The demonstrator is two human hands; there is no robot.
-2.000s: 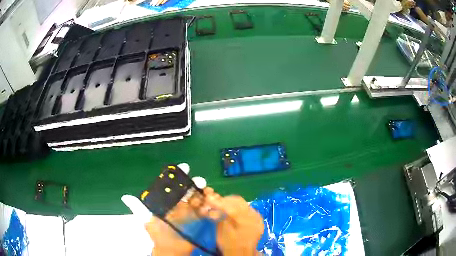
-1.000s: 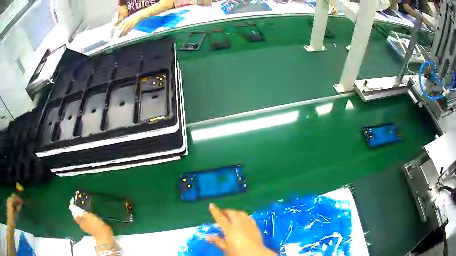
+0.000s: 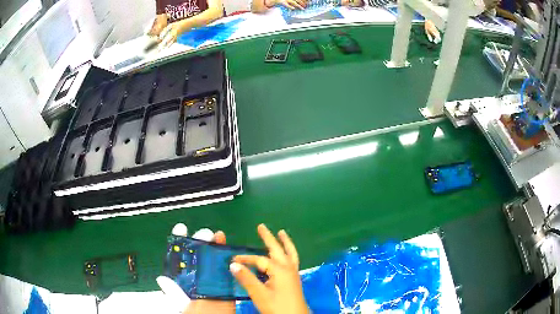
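A black phone middle frame with blue film in its centre (image 3: 212, 270) is held above the white near ledge, its end with gold spots to the left. My left hand (image 3: 199, 294), with white finger cots, grips it from below and at the left end. My right hand (image 3: 273, 270) lies over its right part, thumb and a finger near the blue surface, other fingers spread. Whether the right fingers pinch the film is not clear. Glossy blue film pieces (image 3: 381, 276) lie on the white ledge at right.
Stacked black trays (image 3: 141, 129) stand at left on the green conveyor (image 3: 319, 202). A bare frame (image 3: 110, 270) lies at near left, a filmed frame (image 3: 451, 178) at right. White supports (image 3: 445, 73) and a metal fixture (image 3: 522, 147) stand at right. People's arms show across the belt.
A second ago both hands were apart and empty of any lifted frame; now a filmed frame is held up between them. The filmed frame at right and the bare frame at left have shifted left.
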